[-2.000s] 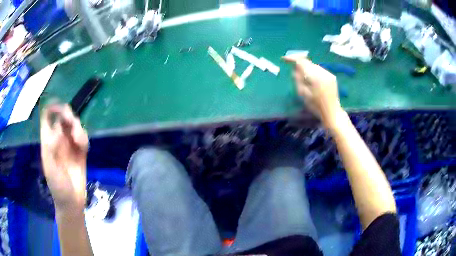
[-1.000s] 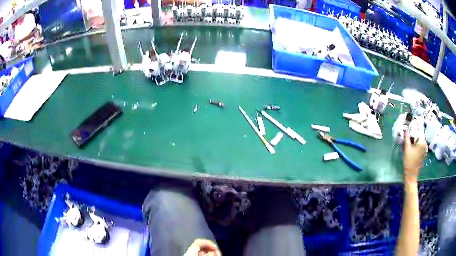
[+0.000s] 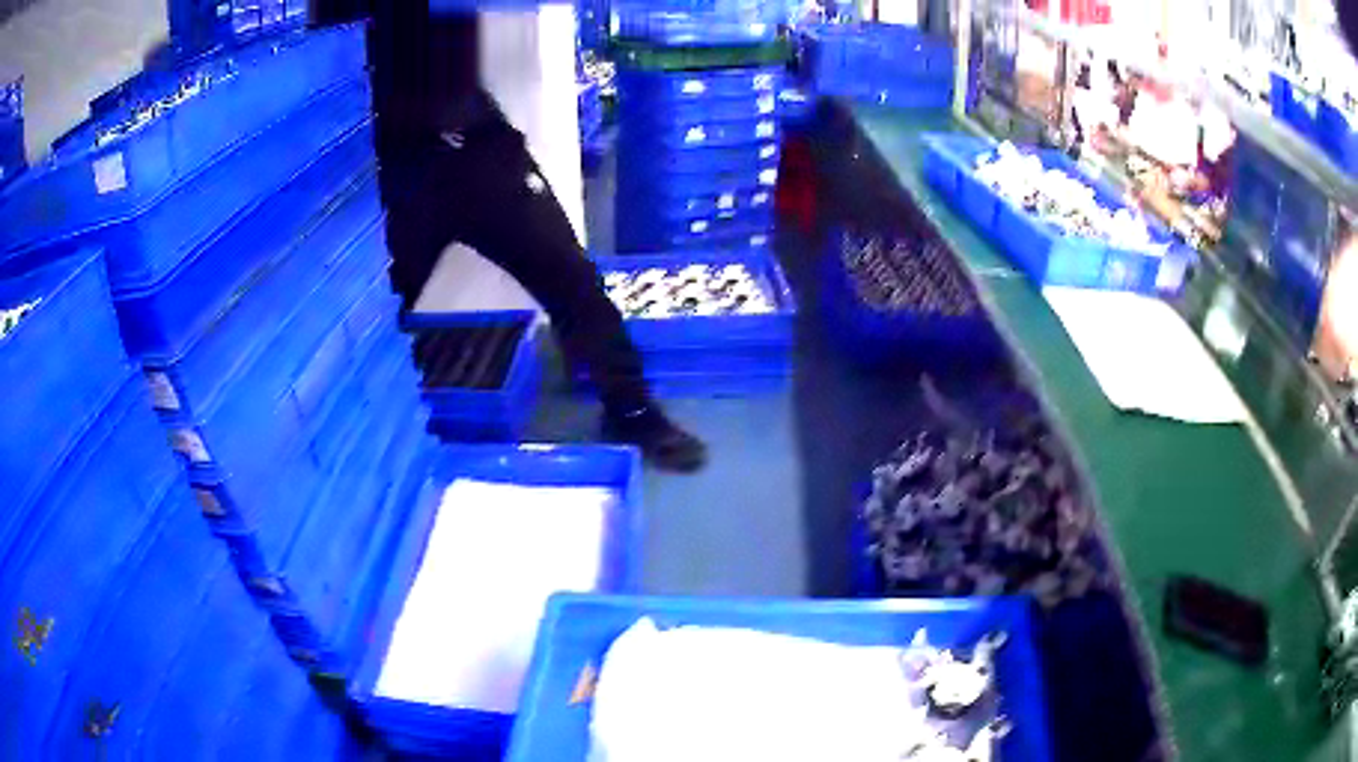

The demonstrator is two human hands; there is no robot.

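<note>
Neither of my hands is in the picture. Nearest in front of me is a blue tote (image 3: 804,610) with a white liner sheet (image 3: 745,692) across its bottom. A few white units (image 3: 953,682) lie at its right side, cut off by the lower edge. Behind it to the left is another blue tote (image 3: 630,514) with a bare white liner (image 3: 507,573). The black smartphone (image 3: 1217,618) lies on the green bench (image 3: 1147,491) at the right.
Tall stacks of blue totes (image 3: 283,402) stand at the left. A person in dark trousers (image 3: 544,238) stands behind them. A tote of units (image 3: 693,290) is on the floor. A white sheet (image 3: 1144,353) and a filled blue tote (image 3: 1043,238) are on the bench. Dark parts (image 3: 976,514) fill a container beside it.
The view has swung far left, from the bench top to the totes and floor. My right hand at the bench and my left hand near my lap have left the picture.
</note>
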